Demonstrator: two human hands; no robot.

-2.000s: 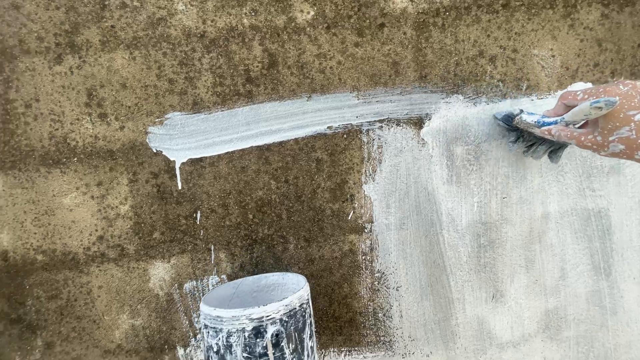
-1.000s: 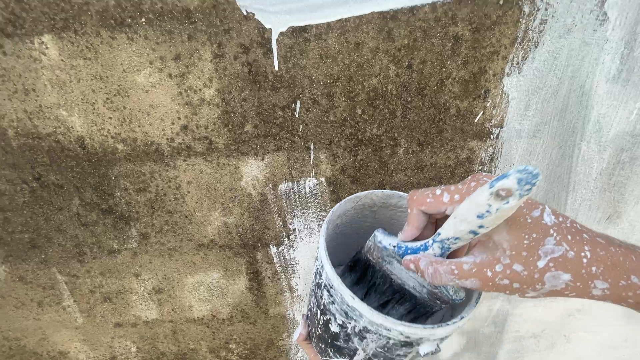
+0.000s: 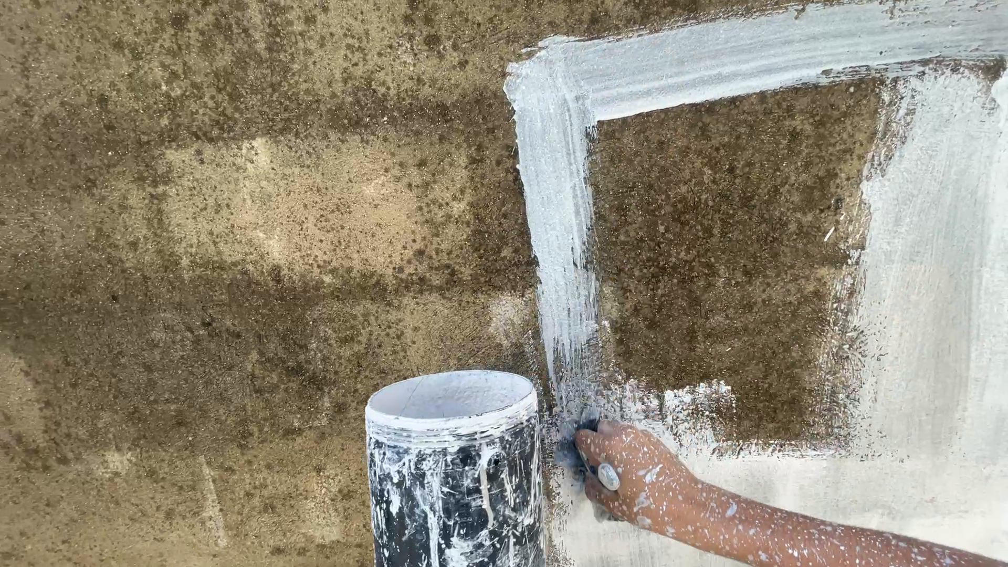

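Low in the view, just right of the bucket, my right hand (image 3: 630, 478) grips a paintbrush (image 3: 583, 445), its dark bristles against the wall at the lower end of a vertical white stroke (image 3: 557, 213). White paint specks cover the hand and forearm. A black bucket (image 3: 455, 504), streaked with white paint, stands upright at the bottom centre; its inner wall is white and the paint level is hidden. My left hand is out of sight. The rough brown wall (image 3: 315, 213) fills the left side.
A broad white band (image 3: 748, 59) runs across the upper right and joins the vertical stroke. White-painted wall (image 3: 929, 315) lies at the right and lower right, around a bare brown patch (image 3: 717, 260).
My right hand and the brush have left the bucket's mouth and are at the wall beside it. A vertical white stroke now runs down from the band's left end. The fingers at the bucket have left view.
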